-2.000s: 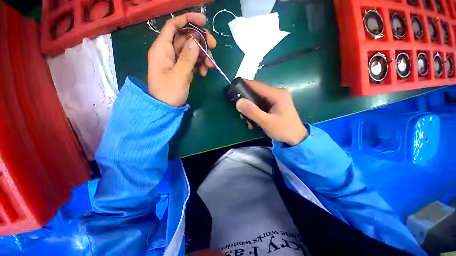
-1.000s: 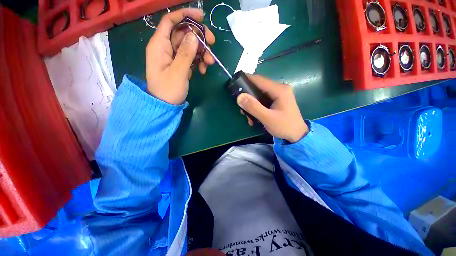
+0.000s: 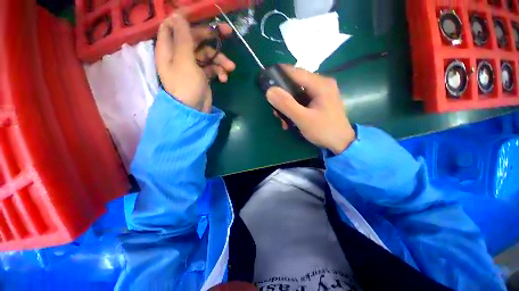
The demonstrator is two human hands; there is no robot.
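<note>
My left hand (image 3: pixel 185 62) is at the upper left over the green bench, a little blurred, with a thin ring (image 3: pixel 214 50) held in its curled fingers. My right hand (image 3: pixel 316 105) is shut around the thick black handle of a driver-type tool (image 3: pixel 275 78). The tool's long thin silver shaft points up and left, and its tip stands above and to the right of the ring, apart from it. A thin pale ring (image 3: pixel 263 26) lies on the bench beside a white wipe (image 3: pixel 310 38).
A red foam tray with ring pockets (image 3: pixel 116 35) is behind my left hand. Stacked red trays (image 3: pixel 68 142) and white paper (image 3: pixel 122 85) are at the left. A red tray of watch cases (image 3: pixel 427 57) is at the right. A slim dark stick (image 3: pixel 361 60) lies near the wipe.
The tool's tip has come away from the ring in my left hand. My left fingers have opened somewhat and turned. The view has shifted, so the bench things appear further right.
</note>
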